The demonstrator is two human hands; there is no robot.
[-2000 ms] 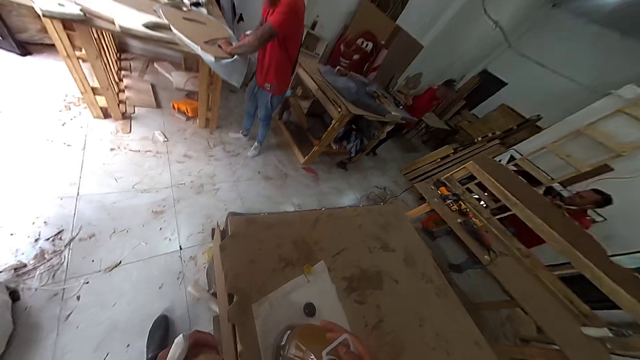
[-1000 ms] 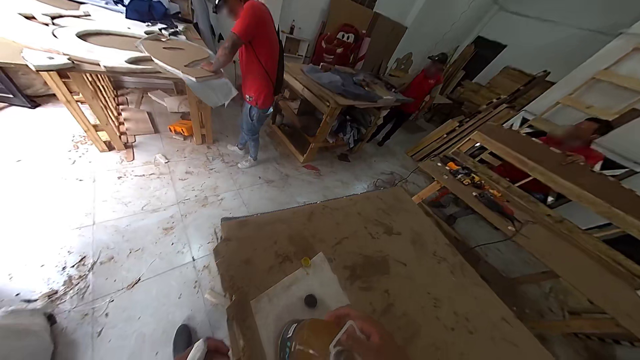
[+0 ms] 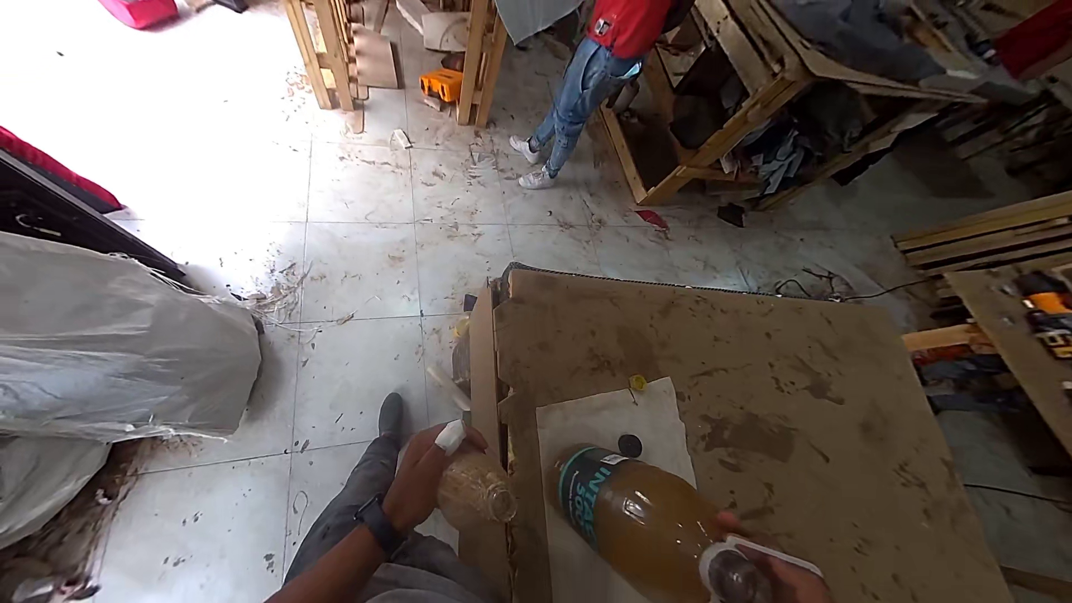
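My left hand (image 3: 431, 469), with a white wrap on one finger and a dark watch on the wrist, holds a clear plastic bottle (image 3: 477, 492) beside the table's left edge. My right hand (image 3: 775, 569) grips the white handle at the neck of a large jug (image 3: 641, 519) of amber liquid, tilted over the table. The jug has a dark label with writing. Under it lies a pale sheet (image 3: 620, 414) on the cardboard-covered table (image 3: 754, 368). A black round cap (image 3: 630, 445) and a small yellow cap (image 3: 638, 383) rest on the sheet.
A plastic-covered object (image 3: 117, 335) stands at left. Past the table, a person in jeans (image 3: 578, 92) stands near a wooden workbench (image 3: 712, 159). An orange tool (image 3: 441, 85) lies on the floor. Power tools (image 3: 1047, 314) sit on a bench at right.
The view has swung down and left. The clear bottle in my left hand now shows beside the table. The person in red across the room is still standing.
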